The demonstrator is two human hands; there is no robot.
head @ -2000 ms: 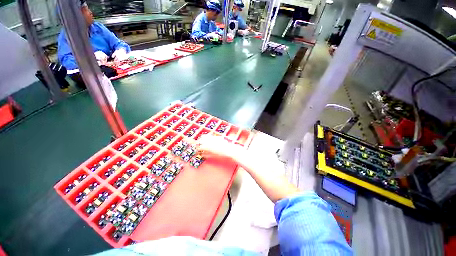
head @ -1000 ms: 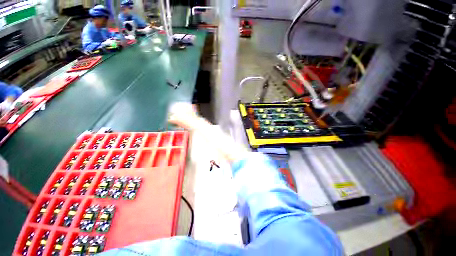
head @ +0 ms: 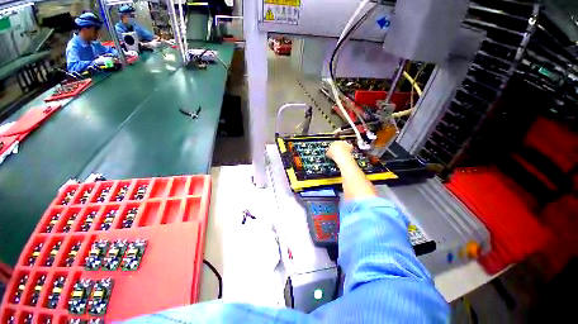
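My right hand [head: 341,150] is over the work fixture [head: 342,181], a black plate with yellow edging that bears rows of circuit boards [head: 308,152]. The fingers are on or just above the boards; whether they grip one cannot be told. My left hand is not in view; only a blue sleeve shows at the bottom edge. The red compartment tray [head: 204,209] lies at the left, with boards in many pockets and some pockets empty. A flat red sheet [head: 161,272] covers its near part, with loose circuit boards [head: 133,254] grouped on it.
The dispensing head [head: 384,136] hangs just right of my hand, below the gantry frame [head: 255,95]. A teach pendant [head: 323,221] stands left of my forearm. Side cutters [head: 248,217] lie on the white surface, others [head: 190,113] on the green bench. Two people in blue sit far left.
My right hand has moved from beside the tray, rightward over the white surface, to the fixture. The view has turned right. The loose boards on the red sheet look unchanged since one second ago.
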